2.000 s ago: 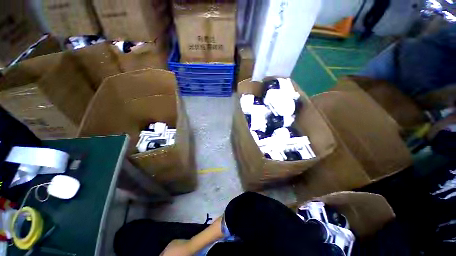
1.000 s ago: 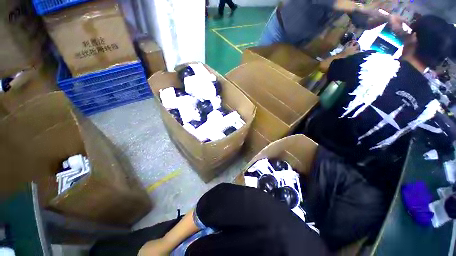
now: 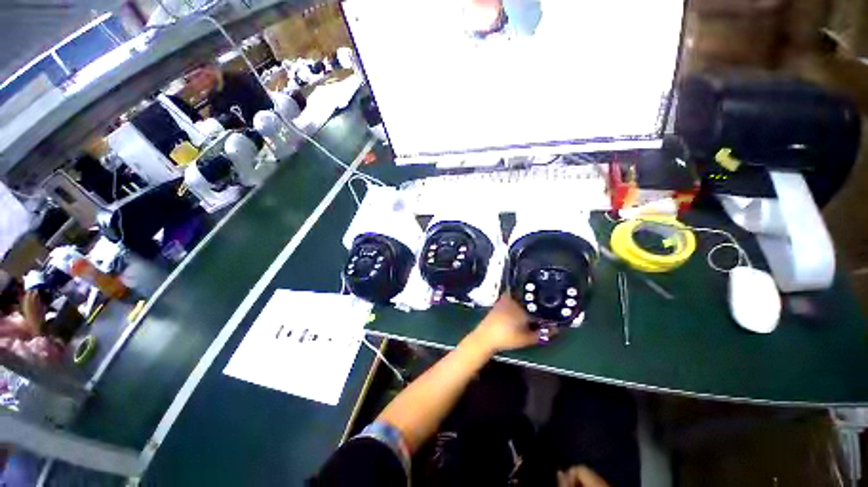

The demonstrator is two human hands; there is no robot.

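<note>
Three white security cameras with black ball heads and round LEDs stand in a row: a left one, a middle one and a larger-looking right one. My left hand grips the lower left side of the right camera; its fingertips are partly hidden by the ball. A small purple-pink tag hangs beside the fingers. My right hand is low at the bottom edge, mostly cut off, away from the cameras.
A monitor and white keyboard stand behind. Yellow tape, thin tool and white mouse lie right, near a black machine. A printed sheet lies left beside the green belt.
The view has swung from the cartons on the floor to the bench and monitor. My left hand now shows at the right camera; the row of cameras has come into view.
</note>
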